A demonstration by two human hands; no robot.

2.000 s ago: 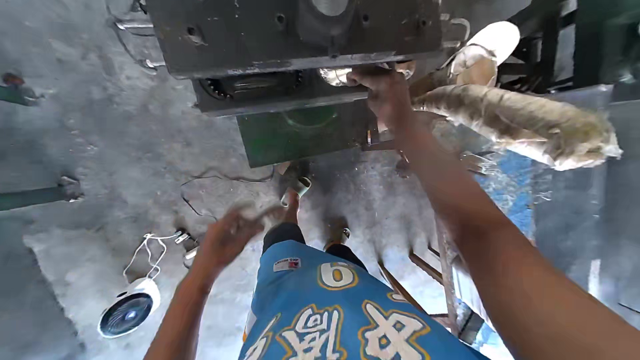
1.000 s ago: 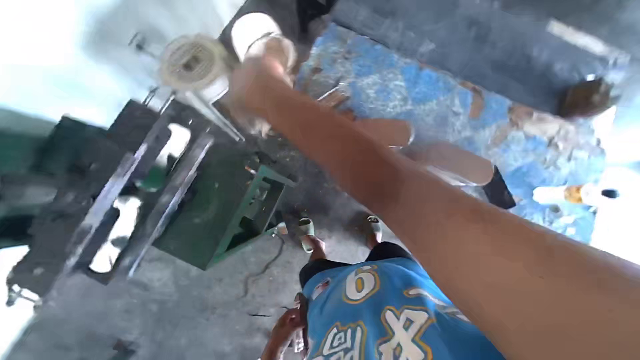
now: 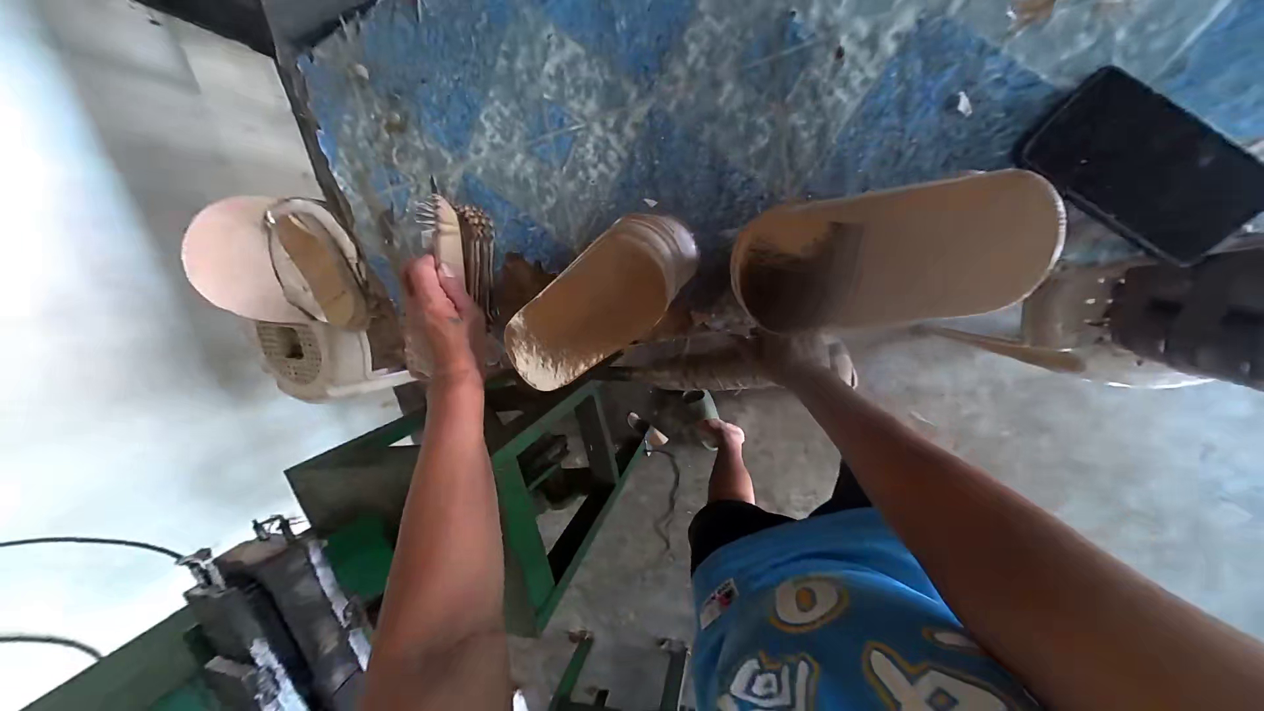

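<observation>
My left hand (image 3: 444, 316) is at the near edge of a blue, worn worktop (image 3: 691, 109), its fingers on a stack of tan sole-shaped pieces (image 3: 464, 247) with a toothed edge. Right of it lies a stack of brown shoe insoles (image 3: 602, 296), glossy on top. Farther right my right hand (image 3: 790, 355) is just below a larger tan insole (image 3: 908, 247) with a dark shiny patch; its fingers are partly hidden, so its grip is unclear. Beyond my left hand, at the far left, is a pale sole with a strap (image 3: 267, 262).
A black flat rectangular object (image 3: 1145, 163) lies on the worktop at the right. A green metal frame (image 3: 523, 513) and dark machine parts (image 3: 286, 602) stand at lower left. Below the pale sole is a cream plastic housing (image 3: 316, 360). A wrapped roll (image 3: 691, 370) runs under the worktop edge.
The view has swung from the machine to the blue worktop. My left hand, low beside my body one second ago, is now up at the stack of tan pieces.
</observation>
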